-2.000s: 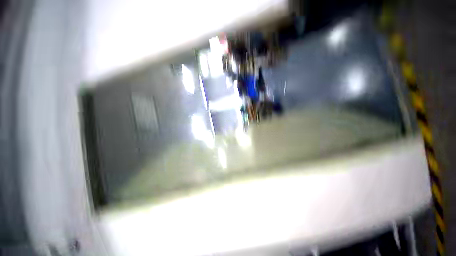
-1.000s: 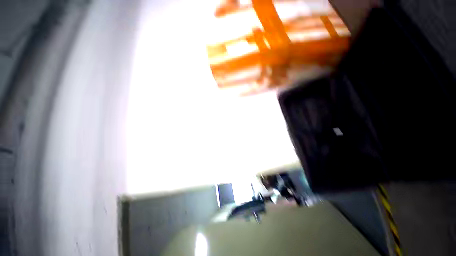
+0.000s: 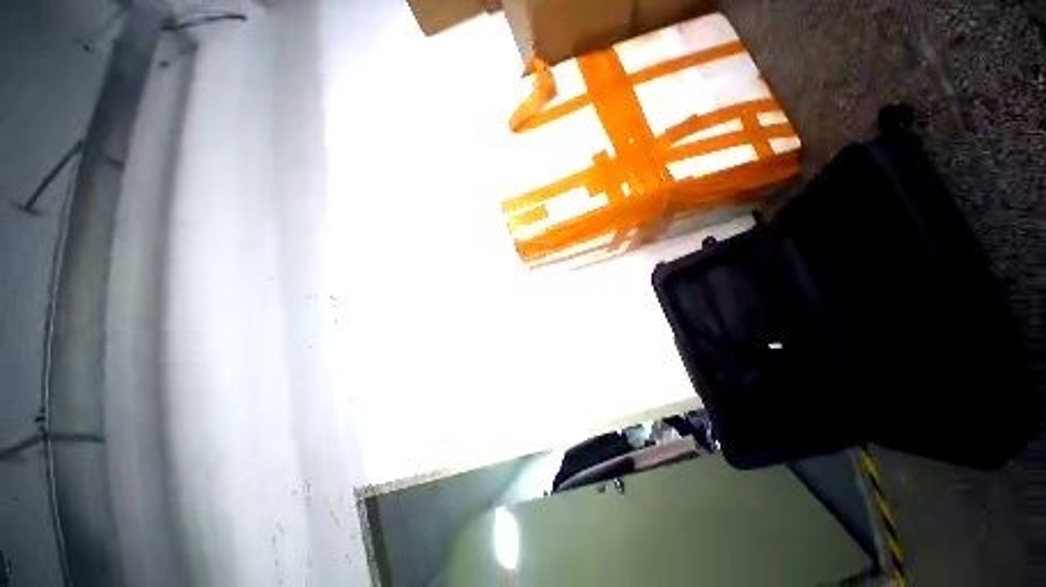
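Note:
Neither of my hands is in the picture. Nearest in front is a large black box-shaped thing (image 3: 843, 310), perhaps an open case or bin, with dark contents I cannot make out and a small white mark inside. Beside it, higher in the picture, is a white parcel (image 3: 700, 98) wrapped with crossing orange tape bands, against a bright white wall. The picture is turned sideways.
Brown cardboard boxes (image 3: 574, 25) are beyond the parcel. A beige door panel (image 3: 677, 527) with a knob is at the bottom, with dark and pink items visible past its edge. Yellow-black tape (image 3: 881, 510) marks the grey floor (image 3: 975, 522). Pipes run at far left.
The view has moved from the doorway to the wall beside it. Since one second ago, the parcel and black thing show sharper and slightly lower, and cardboard boxes have come into view.

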